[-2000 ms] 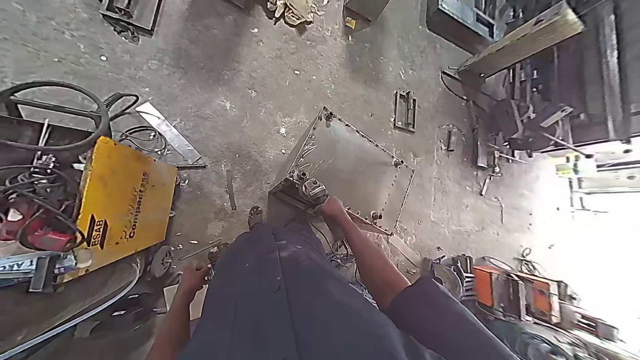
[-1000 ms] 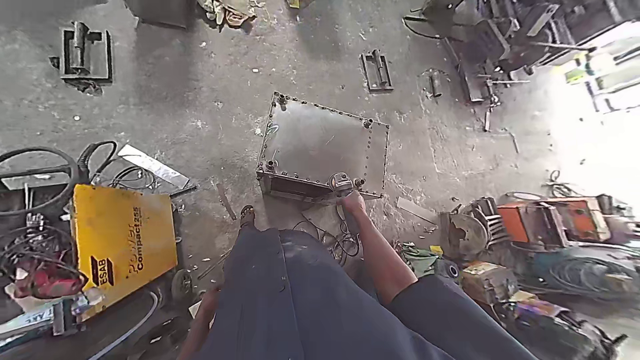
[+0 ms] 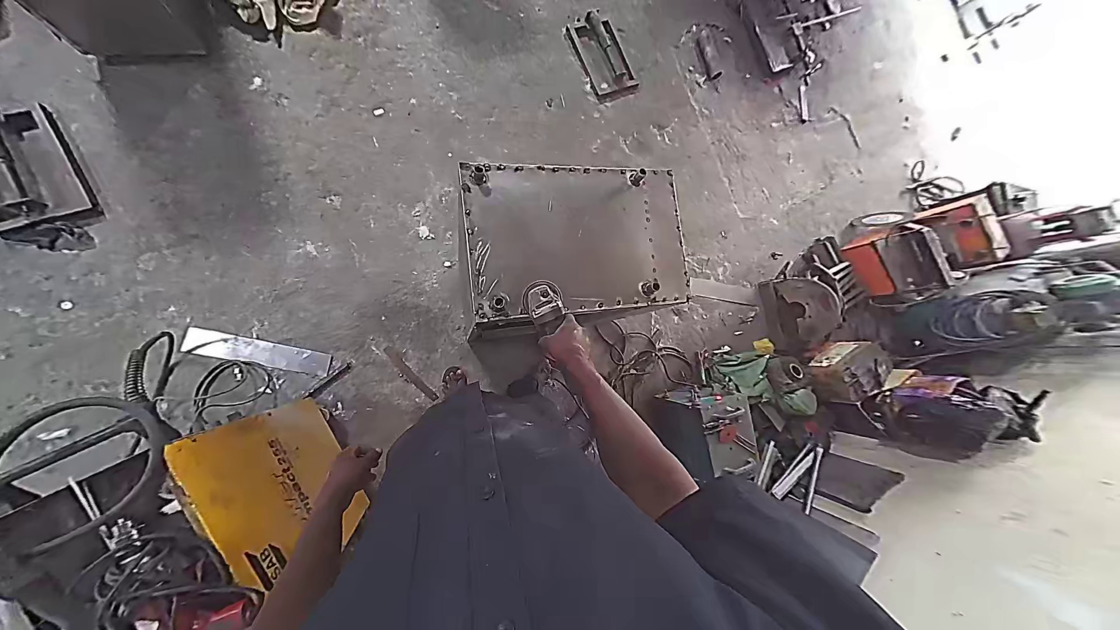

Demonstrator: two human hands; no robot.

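My right hand (image 3: 567,343) is closed around an angle grinder (image 3: 544,302), whose round head lies over the near edge of a sheet-metal box (image 3: 569,232). Short round fittings stand near the box's corners, and small bolts or studs line its rim. One fitting (image 3: 499,304) is just left of the grinder. My left hand (image 3: 357,465) hangs low at my left side, beside the yellow ESAB welding machine (image 3: 254,481). Its fingers look curled, and whether anything is in them cannot be told. The grinder's underside is hidden.
Cables (image 3: 652,363) lie on the floor near my right forearm. A flat metal strip (image 3: 254,350) lies at left, near a black steering wheel (image 3: 157,437). Orange machines (image 3: 892,258), a green cloth (image 3: 744,376) and coiled hoses stand at right. A small metal frame (image 3: 604,57) lies beyond the box.
The view has turned and shifted. My right hand stays on the grinder at the box's near edge. My left hand, mostly out of sight one second ago, shows again beside the yellow machine.
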